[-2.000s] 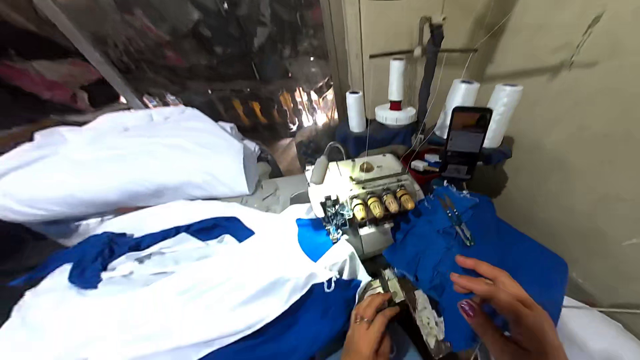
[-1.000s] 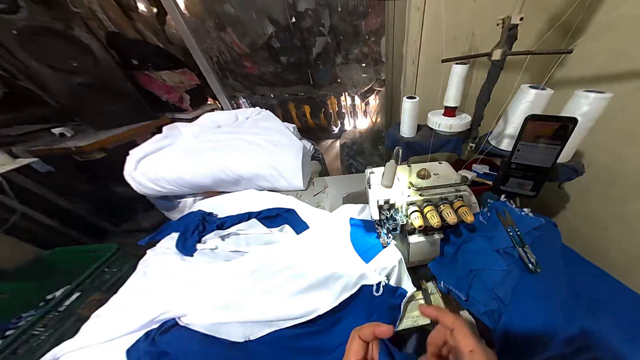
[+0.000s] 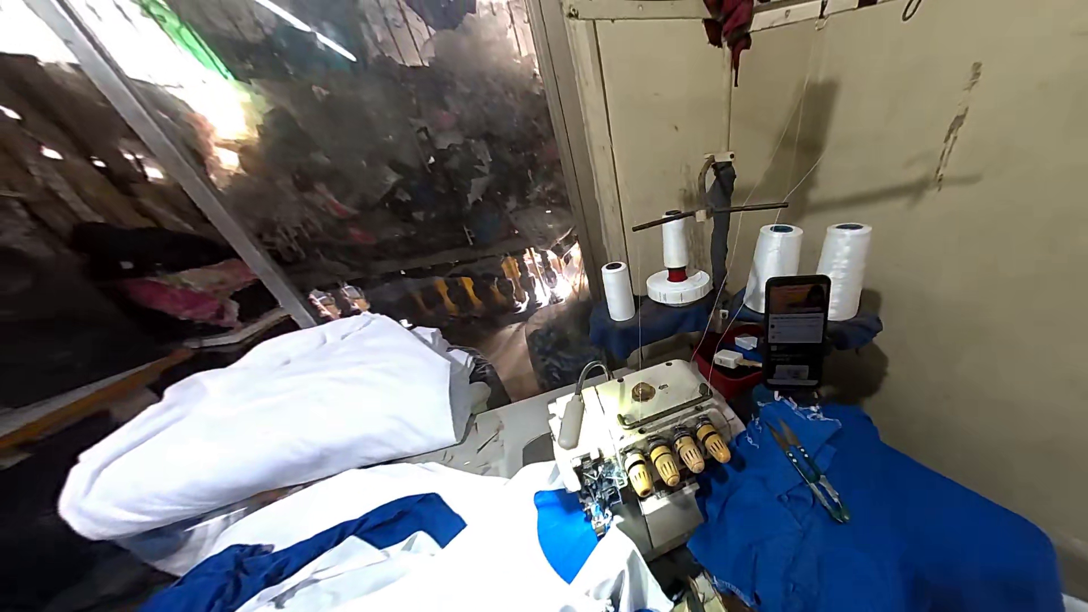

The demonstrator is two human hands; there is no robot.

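Neither of my hands shows in the head view. A white overlock sewing machine stands at the middle right, with several yellowish tension knobs on its front and a small lamp lighting its left end. White and blue fabric spreads left of the machine, and a bright blue part of it lies at the needle area. On blue cloth to the right rests a pair of thread snips. Whether the fabric is under the presser foot I cannot tell.
Behind the machine stand white thread cones on a thread stand. A smartphone is propped upright before a red container. A large folded white fabric pile lies at the left, by a window with a metal frame.
Both hands, seen near the machine's front edge in the earlier frames, are out of view now. The view has shifted upward. The fabric stays beside the machine.
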